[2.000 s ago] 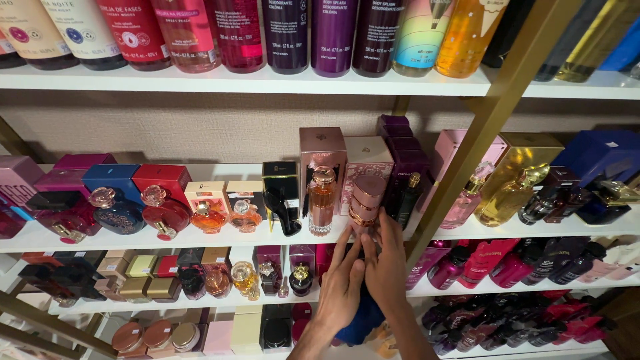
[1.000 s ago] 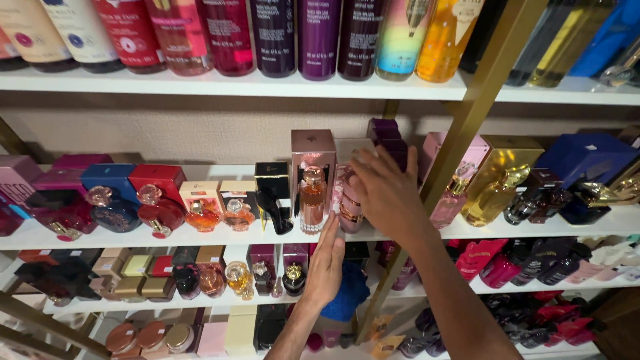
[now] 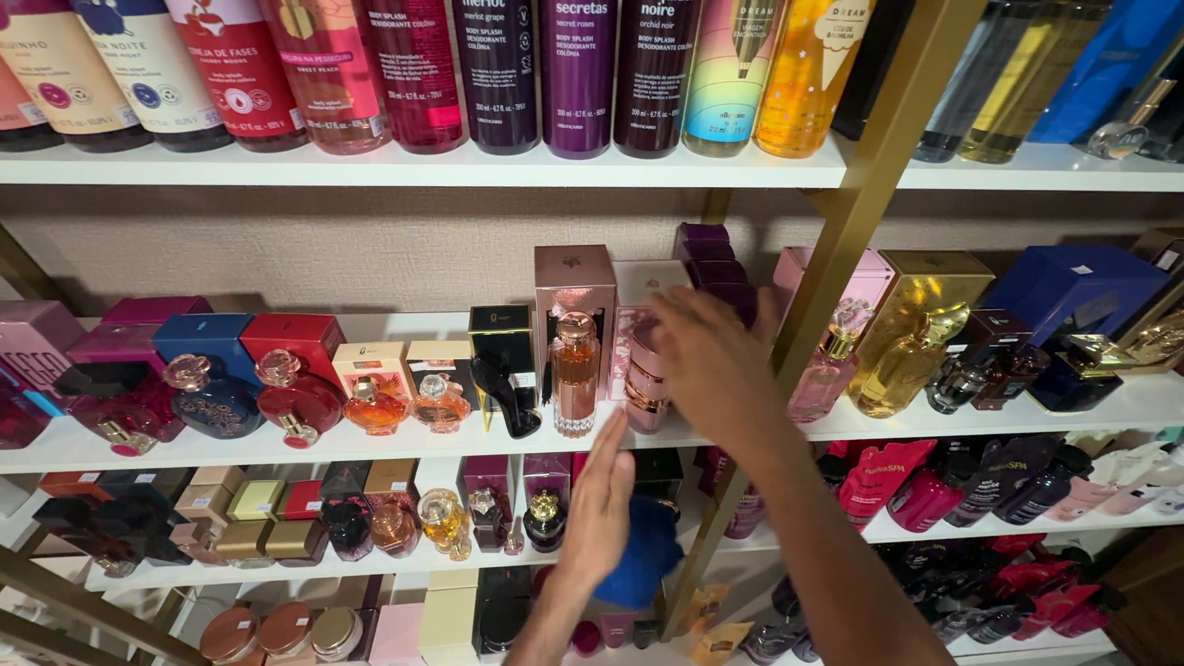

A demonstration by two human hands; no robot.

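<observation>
My right hand (image 3: 717, 370) reaches over the middle shelf, its fingers at the front of a pale pink box (image 3: 649, 276) and beside a pink perfume bottle with metallic bands (image 3: 646, 384); its grip is partly hidden. My left hand (image 3: 599, 499) is upright at the shelf's front edge, fingers extended and together, fingertips near the base of that bottle, holding nothing visible. Just left stand a rose-gold box (image 3: 575, 268) and an amber-pink perfume bottle (image 3: 574, 375). Behind my right hand are stacked dark purple boxes (image 3: 712, 264). A blue cloth-like thing (image 3: 643, 555) shows beside my left hand.
A gold shelf post (image 3: 837, 250) rises right of my right arm. Body splash bottles (image 3: 578, 74) line the upper shelf. A black shoe-shaped bottle (image 3: 504, 384) and other perfumes stand left. A gold bottle (image 3: 902, 370) stands right. Lower shelves hold jars, boxes and pouches (image 3: 885, 481).
Two seconds ago both hands were together below the pink bottle. My right hand has since moved up and right, over the boxes, while my left stayed low by the shelf edge.
</observation>
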